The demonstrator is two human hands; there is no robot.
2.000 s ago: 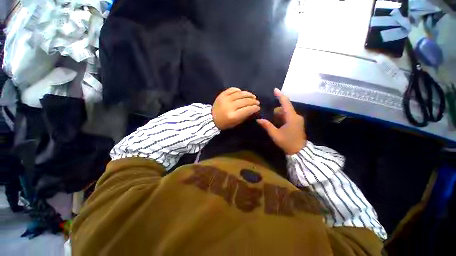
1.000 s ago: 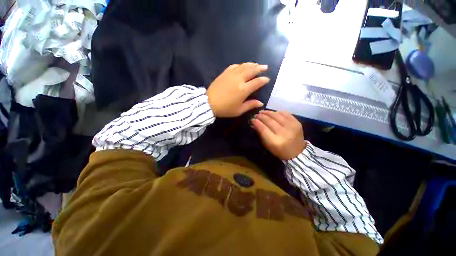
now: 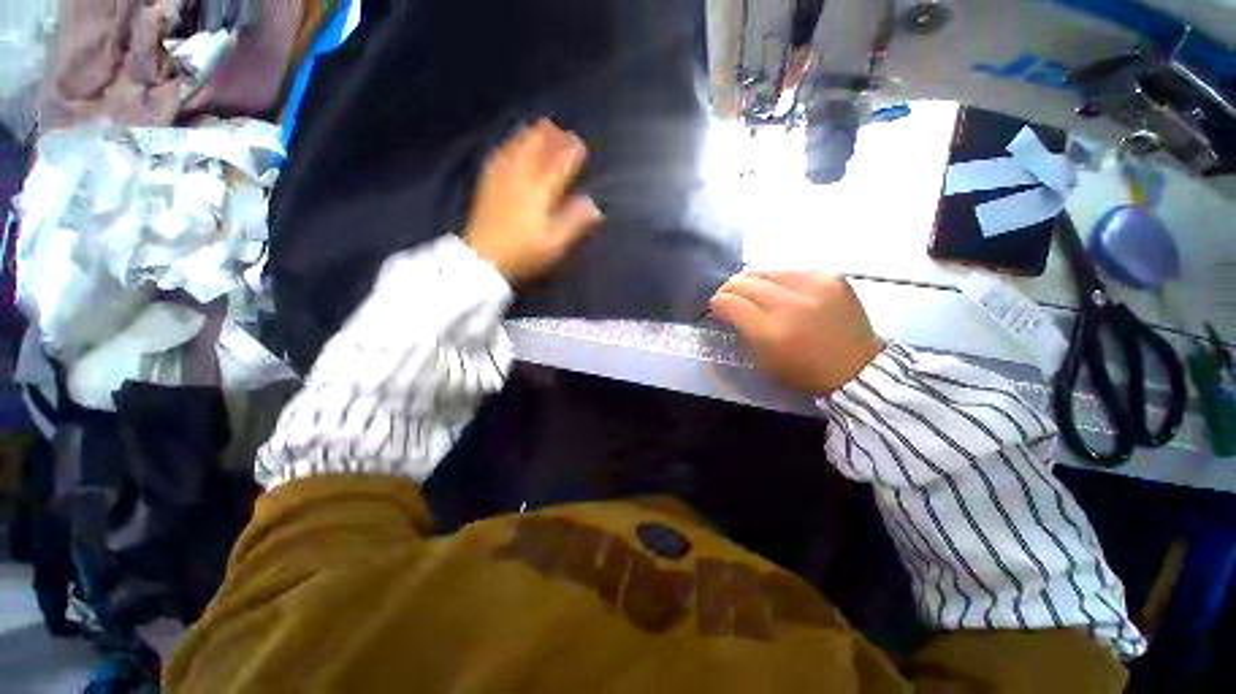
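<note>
A large black fabric panel [image 3: 393, 149] lies on the machine table, left of and up to the bright lamp glare. My left hand [image 3: 531, 203] is over the panel, slightly blurred, palm down with its fingers apart. My right hand [image 3: 800, 325] is at the panel's right edge near the table front, its fingertips together on the edge of the cloth. The sewing machine's needle area [image 3: 773, 102] is above my right hand; the needle itself is lost in glare.
Black scissors [image 3: 1114, 373], a purple round item [image 3: 1136, 246] and a dark phone [image 3: 996, 231] with pale strips lie at the right. A measuring scale [image 3: 624, 334] runs along the table front. White scraps [image 3: 163, 203] are heaped left, with pink-brown cloth [image 3: 122, 61] behind.
The view has tilted up, showing the machine head. The fabric has moved up onto the table, uncovering more scale. My hands have moved apart, the left up and left, the right beside the needle area.
</note>
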